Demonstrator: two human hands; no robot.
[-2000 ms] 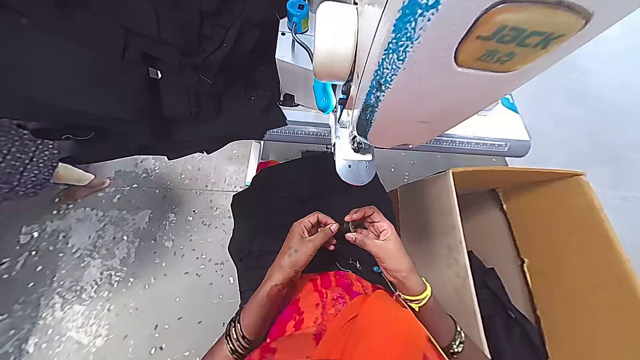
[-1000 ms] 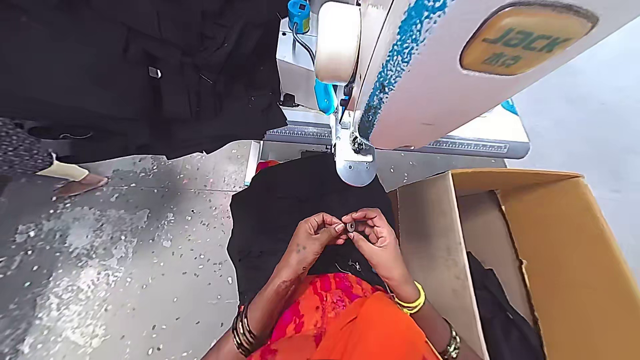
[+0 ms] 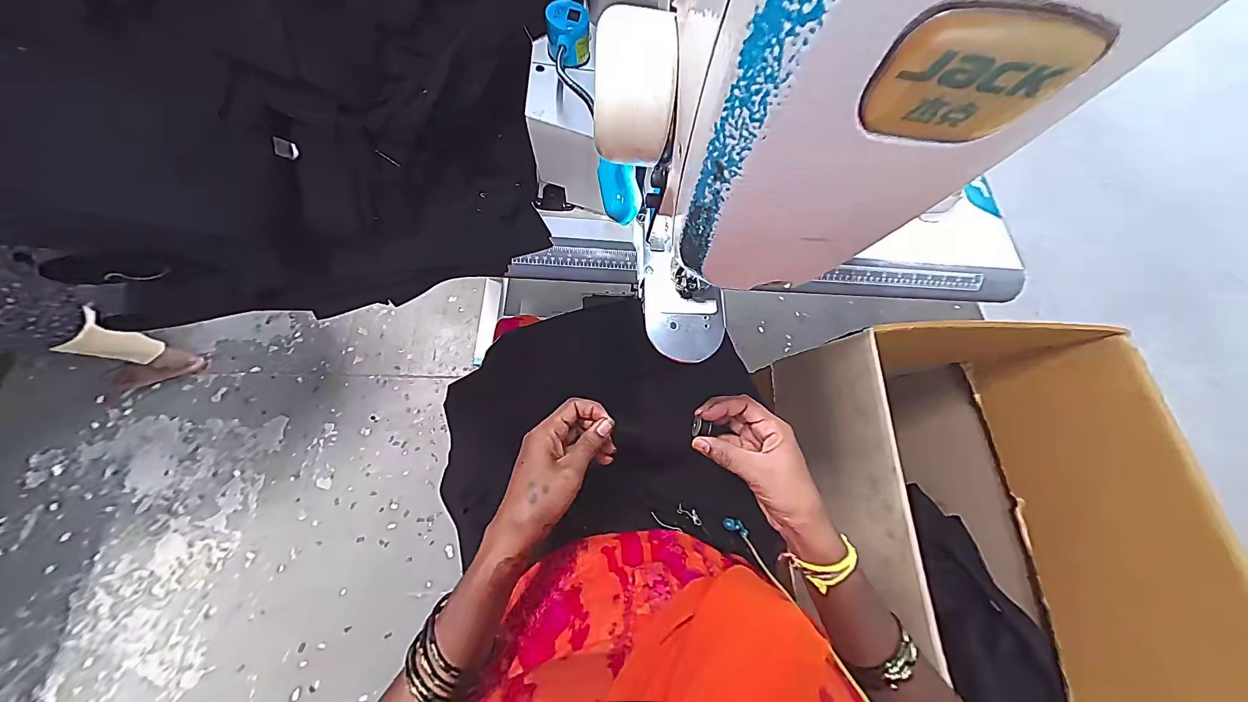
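Between the thumb and fingers of my right hand point(image 3: 746, 448) is a small dark bobbin point(image 3: 700, 426), held over the black cloth point(image 3: 624, 390) on my lap. My left hand point(image 3: 565, 453) is to its left, thumb and fingertips pinched together; whether a thread runs between them is too fine to tell. Loose pale threads point(image 3: 687, 515) lie on the cloth close to my body. Above both hands is the rounded metal arm end point(image 3: 685, 331) of a Jack sewing machine point(image 3: 877, 146).
An open cardboard box point(image 3: 848, 419) with dark cloth point(image 3: 985, 604) inside stands at my right. More black cloth point(image 3: 195, 146) spreads across the upper left. At the far left, a person's foot point(image 3: 161, 369) is on the speckled floor. A ruler strip point(image 3: 902, 277) edges the machine table.
My hands, close together around the small round piece before, have moved apart. The bobbin stays with my right hand.
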